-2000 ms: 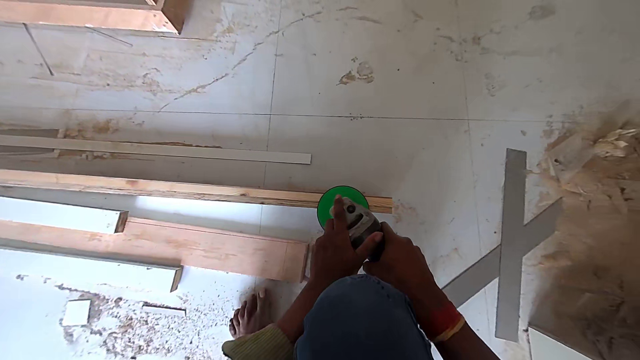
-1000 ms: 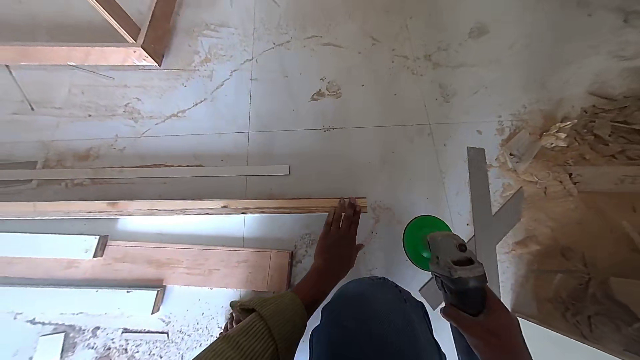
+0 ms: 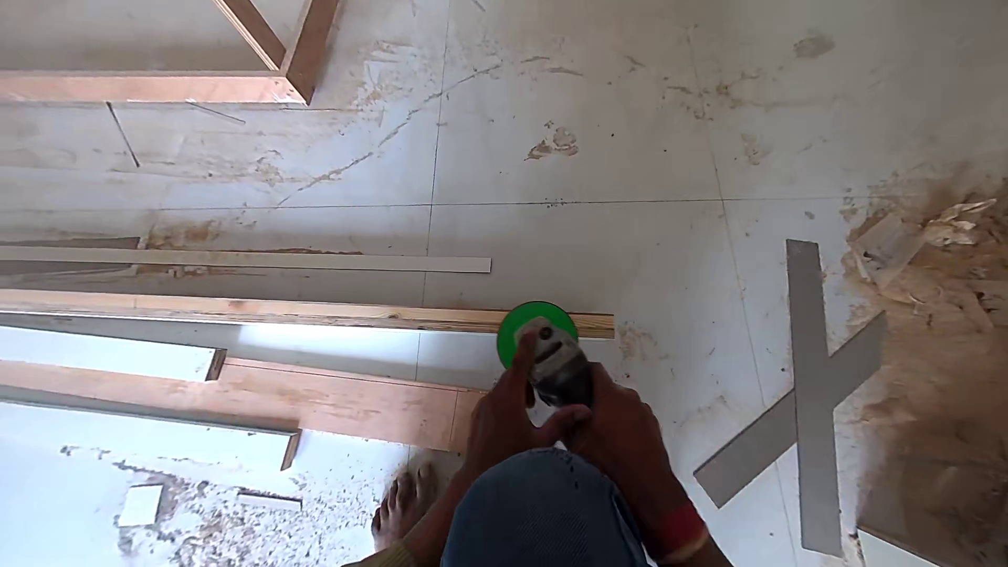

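Both my hands are closed on an angle grinder (image 3: 557, 366) with a green disc (image 3: 516, 324). My left hand (image 3: 504, 413) grips its head side, one finger stretched forward along it. My right hand (image 3: 618, 417) wraps the body from the other side. The disc lies over a long wooden strip (image 3: 315, 309), close to the strip's right end. A knee in blue jeans (image 3: 543, 512) is just below my hands and hides part of my wrists. The strip's far left end is out of view.
Laminated boards (image 3: 110, 352) and a bare plywood board (image 3: 346, 402) lie left, beside my bare foot (image 3: 403, 504). A narrow pale strip (image 3: 315, 260) lies beyond. Grey strips (image 3: 811, 409) cross at right, near wood shavings (image 3: 953, 228). A wooden frame (image 3: 157, 87) stands at upper left.
My left hand has left the wooden strip's end and now holds the grinder too. The grinder has moved left, from beside the grey strips to over the wooden strip.
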